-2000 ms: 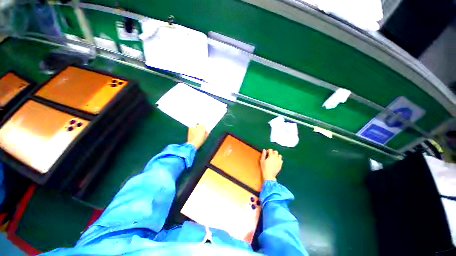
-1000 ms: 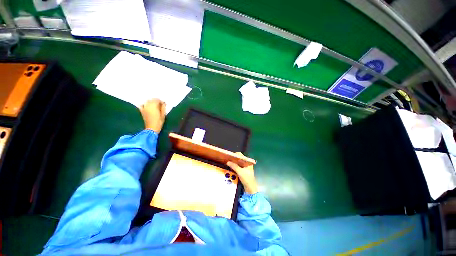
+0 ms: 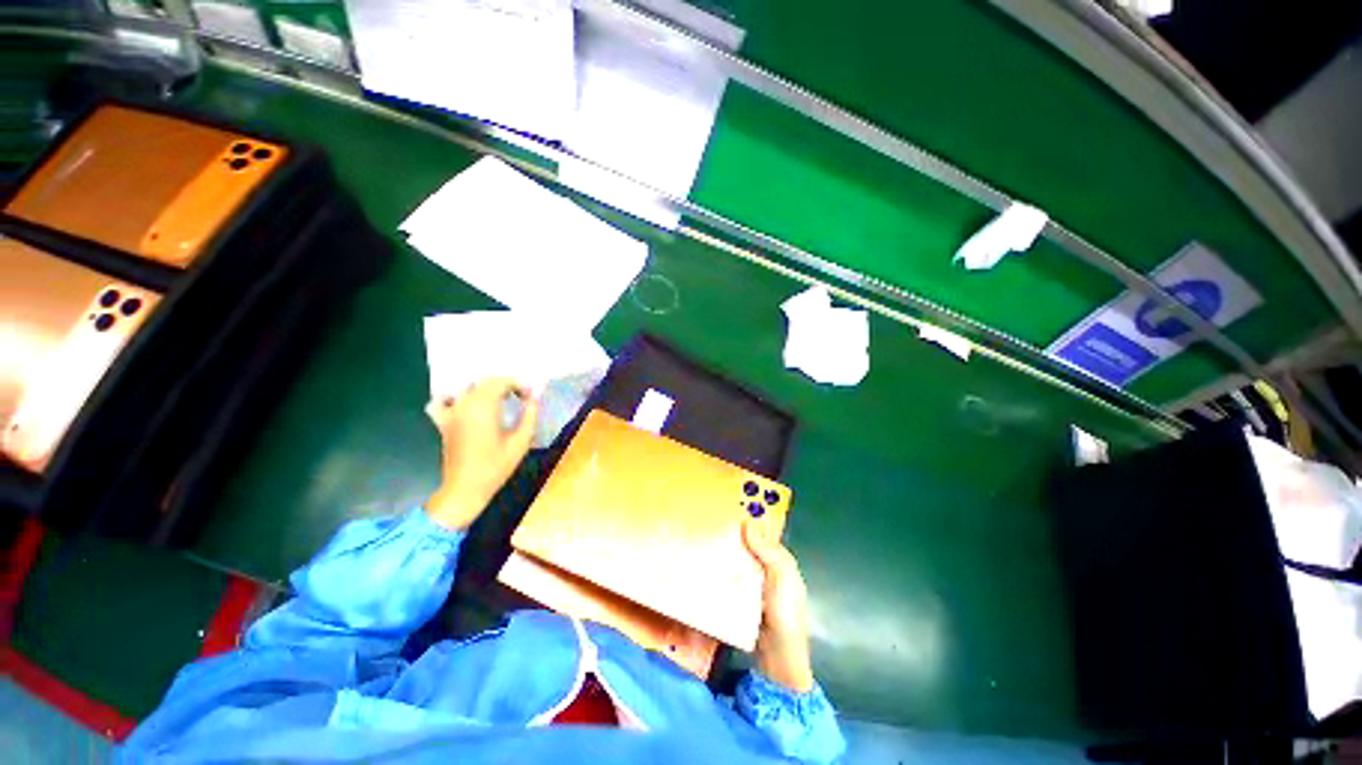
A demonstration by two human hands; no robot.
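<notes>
My right hand (image 3: 780, 601) grips the right edge of an orange tablet or back cover (image 3: 642, 501), which has a camera cluster at its upper right corner. It is held tilted over a second orange piece (image 3: 605, 608) in the near pocket of the black foam tray (image 3: 725, 414). The far pocket shows bare black with a small white label (image 3: 653, 411). My left hand (image 3: 484, 434) pinches a thin white sheet (image 3: 501, 353), left of the tray. The white sheet stack (image 3: 538, 247) lies behind it.
A stack of black trays with orange pieces (image 3: 157, 180) stands at left. A black stack with white rectangles on top (image 3: 1195, 583) stands at right. A crumpled white scrap (image 3: 826, 338) lies at the back. Papers (image 3: 463, 67) hang on the back panel's rail.
My left hand has drawn a sheet off the white stack toward me. My right hand has lifted the orange piece out of the far pocket and moved it over the near one.
</notes>
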